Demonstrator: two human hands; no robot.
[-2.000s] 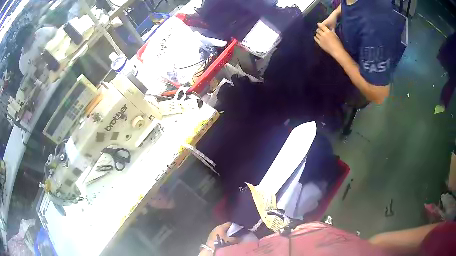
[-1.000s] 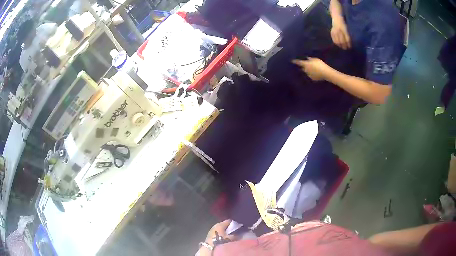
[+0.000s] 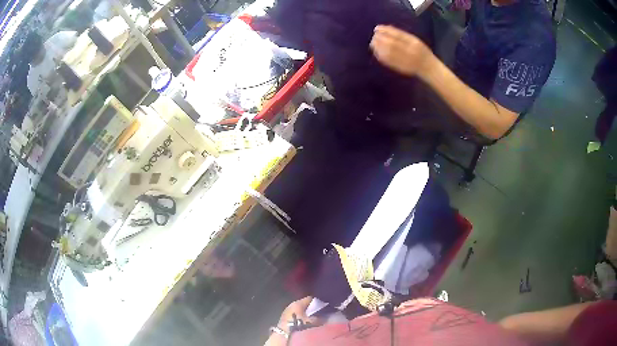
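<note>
A bundle of cut pieces [image 3: 391, 211] points up and right from the bottom centre, with a white pointed end and dark purple cloth beside it. A cream-yellow bundle ticket [image 3: 356, 274] curls around its lower part, next to a knotted tie. My left hand [image 3: 295, 315], with a bracelet at the wrist, is at the bundle's lower left end, its fingers closed on it; part of the hand is hidden by the red top. My right forearm shows at the bottom right, but my right hand is not visible.
A red bin [image 3: 462, 236] with dark and white pieces is below the bundle. A white table [image 3: 203, 236] at left holds a sewing machine [image 3: 145, 159], scissors [image 3: 160, 209] and a red tray [image 3: 287, 91]. A seated person [image 3: 511, 67] in dark blue handles dark garment pieces [image 3: 365, 88].
The seated person's arm has moved up and left, and the dark pieces have been raised and now cover the white sheets behind. My left hand and the bundle have hardly moved.
</note>
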